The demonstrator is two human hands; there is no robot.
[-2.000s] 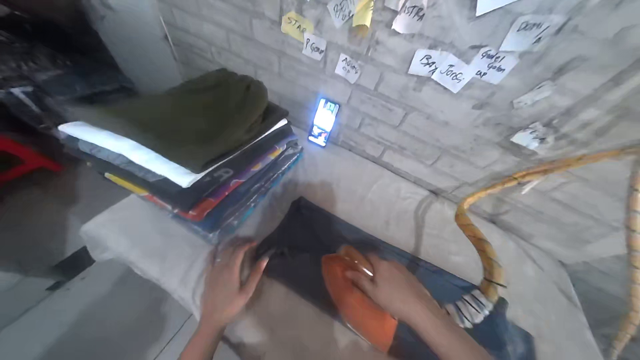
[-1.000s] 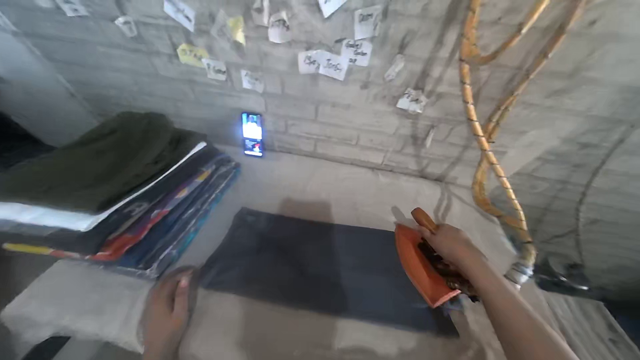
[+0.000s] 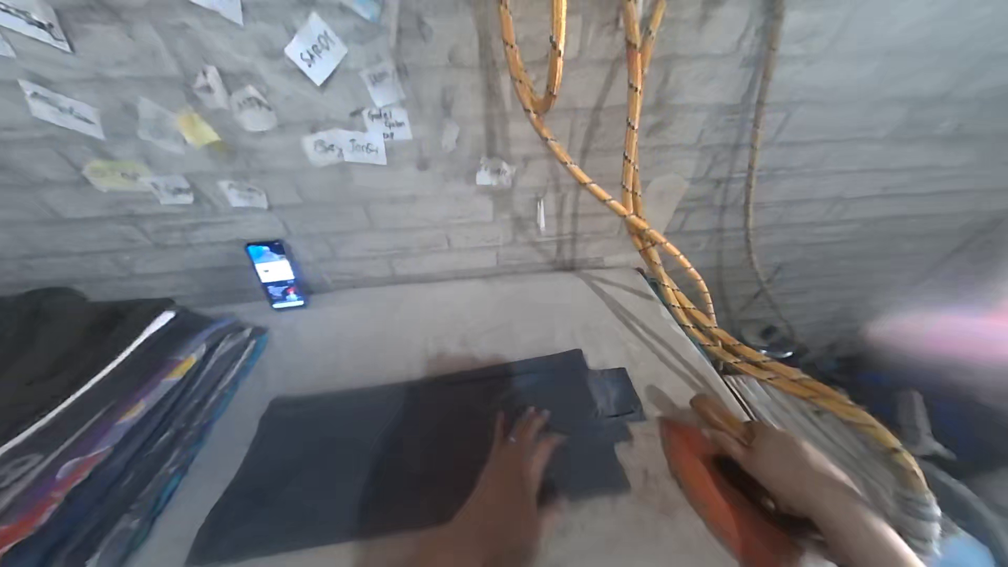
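Observation:
A folded dark garment (image 3: 339,465) lies flat on the cloth-covered ironing surface (image 3: 472,315). On the garment's right half rests my left hand (image 3: 520,457), blurred, fingers spread and holding nothing. My right hand (image 3: 776,465) grips the wooden handle of an orange clothes iron (image 3: 709,488), off the garment to its right, over the surface's right side. The iron's underside is hidden, so I cannot tell whether it touches the cloth.
At the left stands a stack of folded clothes (image 3: 118,417). A lit phone (image 3: 276,274) leans on the brick wall (image 3: 441,228), which bears paper notes. A yellow cloth-covered cord (image 3: 598,189) hangs down and runs along the right edge. A blurred pink thing (image 3: 945,331) shows far right.
My right hand has carried the iron off the garment to the right. My left hand has moved from beside the garment's left end onto its right half. The view has shifted right.

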